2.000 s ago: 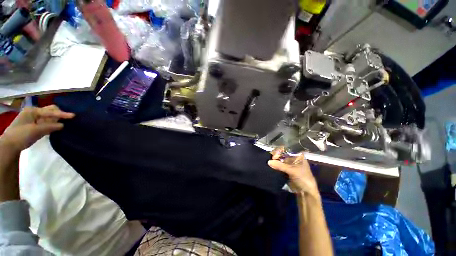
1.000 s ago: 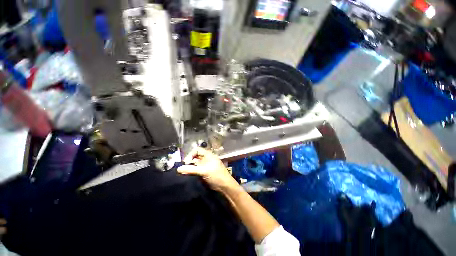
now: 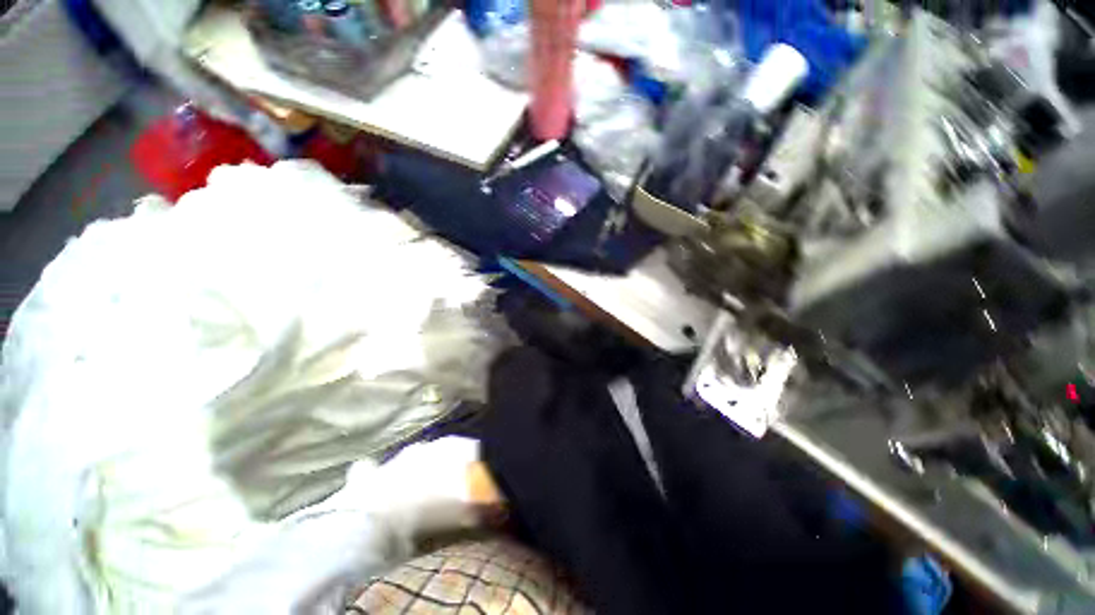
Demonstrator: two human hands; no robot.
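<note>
The black garment piece (image 3: 708,517) lies bunched over the lap and against the table edge. A thin pale pointed strip (image 3: 636,435) shows on it; I cannot tell what it is. A small blurred patch of my left hand (image 3: 484,485) shows at the cloth's left edge, below the pale sleeve; its fingers are hidden. My right hand is not in view. The shiny needle plate (image 3: 747,377) is uncovered at the table edge. The sewing machine head (image 3: 949,288) is blurred at the right.
A large white cloth heap (image 3: 228,360) fills the left. A phone (image 3: 546,198), a white pen-like tool (image 3: 525,157) and a pink bottle (image 3: 554,72) are at upper centre. A pale board (image 3: 420,106) lies behind. The checked lap cover (image 3: 468,579) is at the bottom.
The view has swung left, bringing in the white heap. My right hand has left the picture. The black cloth has come away from the needle plate and is bunched nearer the lap.
</note>
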